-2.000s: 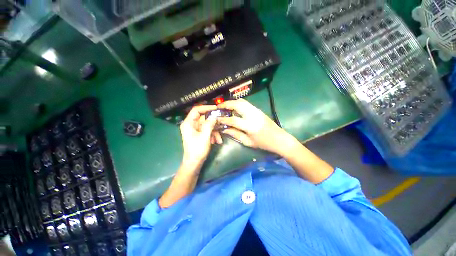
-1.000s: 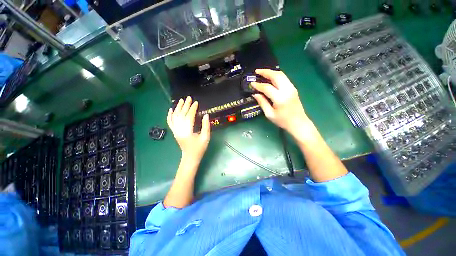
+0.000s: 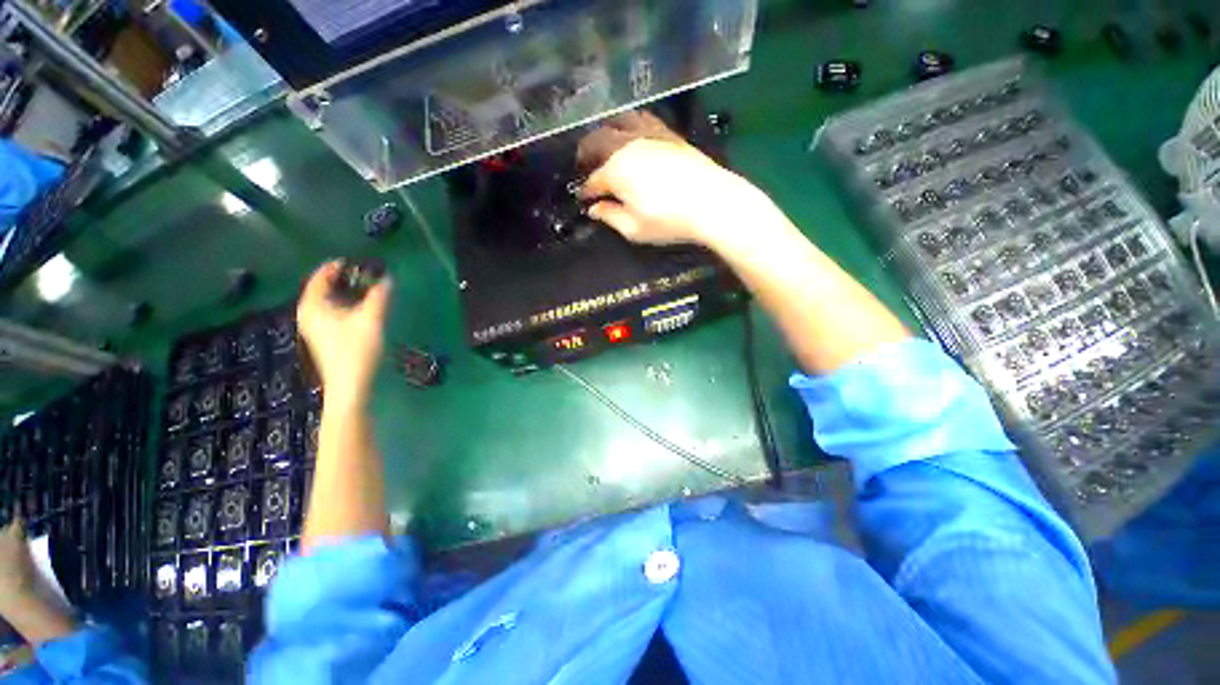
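Observation:
My left hand point(image 3: 343, 328) is over the green bench, left of the machine, with its fingertips closed on a small black module point(image 3: 356, 278). My right hand point(image 3: 653, 187) reaches over the black fixture machine point(image 3: 589, 301), near the lower edge of the clear guard point(image 3: 535, 101). Its fingertips are at the dark nest on top. A small dark shiny part shows below them, but the hand and shadow hide whether anything is gripped. Red lights glow on the machine's front edge.
Black tray point(image 3: 278, 562) with modules at left; clear tray point(image 3: 997, 274) with rows of small parts at right. Loose black modules stand left of the machine point(image 3: 420, 365) and beyond the clear tray point(image 3: 838, 75). A cable runs down the machine's right. Another person's hand point(image 3: 27, 589) is lower left.
My left hand has moved left from the machine's front and now holds a module. My right hand, which held a module above the machine, has moved left and away from me to the nest.

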